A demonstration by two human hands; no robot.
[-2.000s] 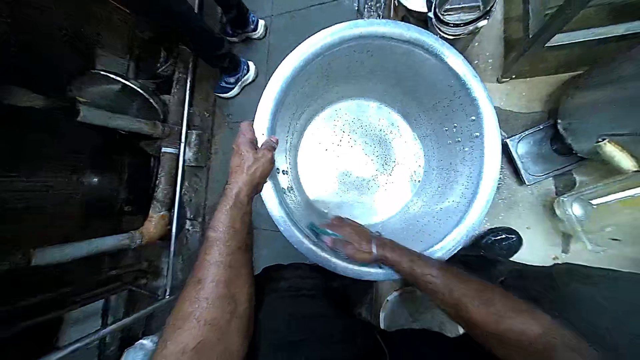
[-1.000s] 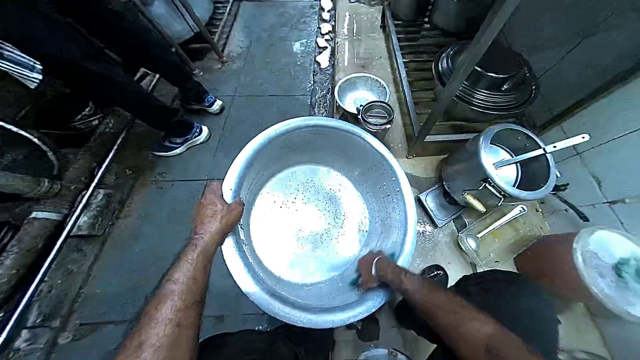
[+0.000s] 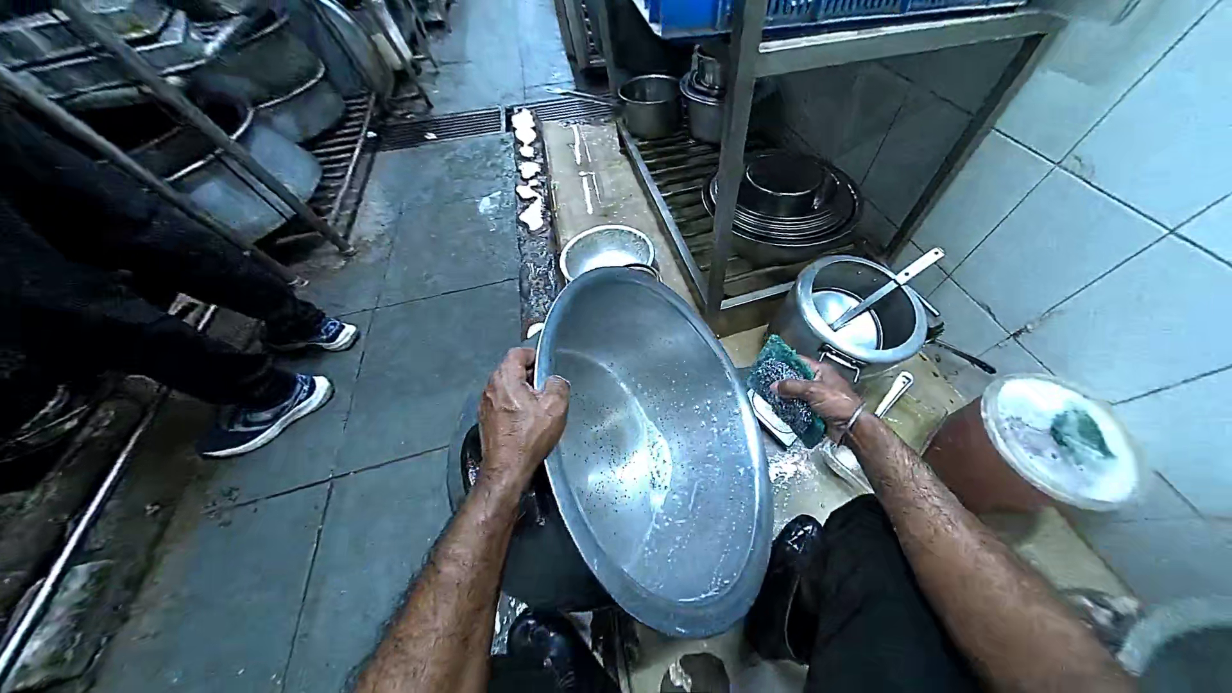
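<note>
A large metal basin [image 3: 616, 462] is tilted in front of me, wet and speckled inside. My left hand [image 3: 520, 414] grips its left rim, thumb on the inner side. Just beyond the right rim, my right hand [image 3: 823, 395] holds a green scouring pad [image 3: 784, 390] with a greyish, wiry face. Behind that hand stands a metal pot [image 3: 857, 313] with a long-handled utensil [image 3: 890, 287] in it. A plastic tub [image 3: 1035, 443] at the right holds whitish foam and a piece of green pad.
Another person's legs and shoes [image 3: 274, 419] are at the left. A metal rack [image 3: 736, 183] holds stacked dark pans [image 3: 784, 202] at the upper right. A smaller metal bowl [image 3: 606, 252] sits behind the basin. Large vessels [image 3: 241, 188] stand at the upper left, and a tiled wall [image 3: 1088, 221] borders the right.
My right hand with the pad has moved from inside the basin to outside its right rim. The basin has been tilted up. The view has shifted, showing more of the floor and rack ahead.
</note>
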